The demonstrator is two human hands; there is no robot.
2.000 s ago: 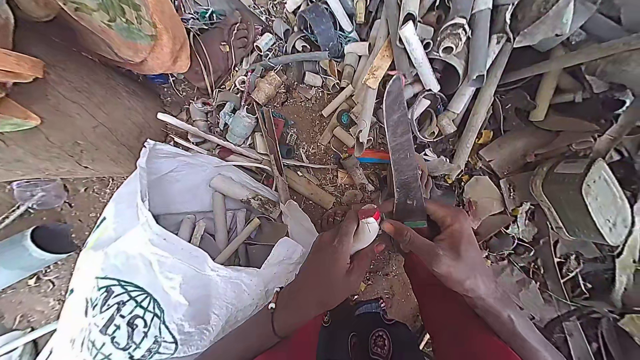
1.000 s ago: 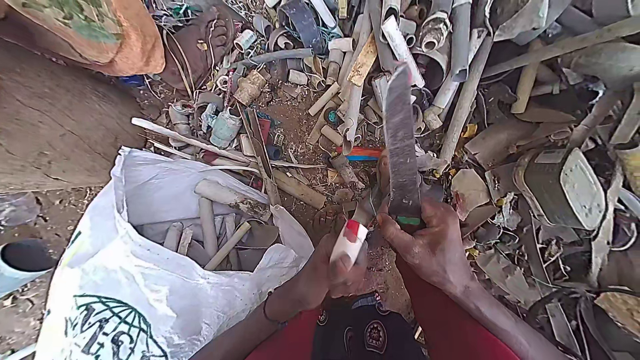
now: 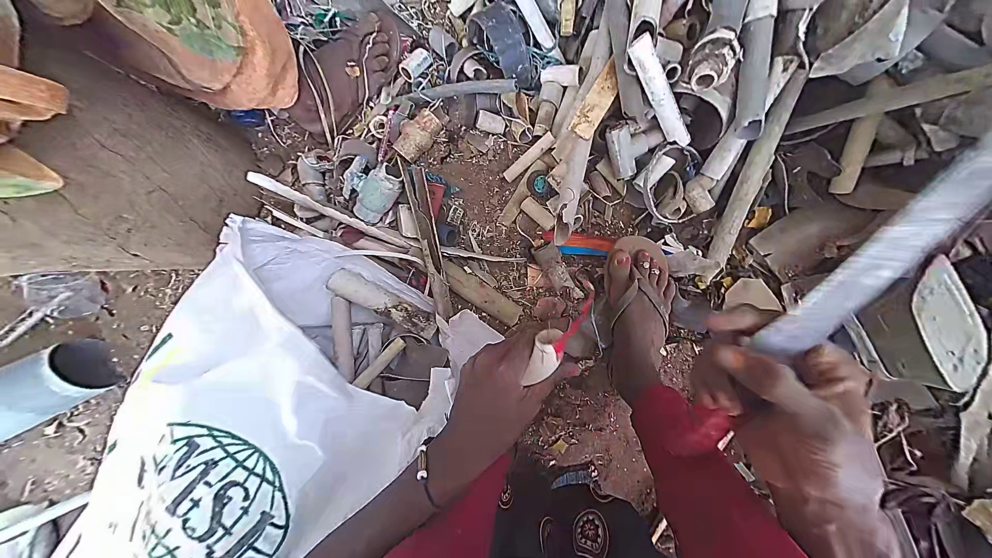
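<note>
My left hand [image 3: 504, 380] grips a short white plastic pipe piece [image 3: 542, 358], from whose end a red strip [image 3: 575, 322] hangs loose. At the right my right hand [image 3: 806, 418], blurred, is closed on a long flat metal blade [image 3: 876, 256] that points up and to the right; its handle is hidden in the hand. Left of my left hand, a white woven sack [image 3: 256, 387] stands with its mouth spread, and several pipe offcuts [image 3: 342, 335] lie inside. My sandalled foot [image 3: 639, 310] is between the two hands.
Scrap plastic pipes [image 3: 756, 170] are heaped at the top and right. Split strips [image 3: 422, 232] lean by the sack's mouth. A wide pipe [image 3: 54, 384] lies at the left edge. Another person's bare foot [image 3: 349, 77] rests near the top left. A cut container [image 3: 945, 325] lies at the right.
The blade has swung from upright near the pipe piece out to the right with my right hand. The hands are farther apart, and the red strip now hangs off the pipe piece.
</note>
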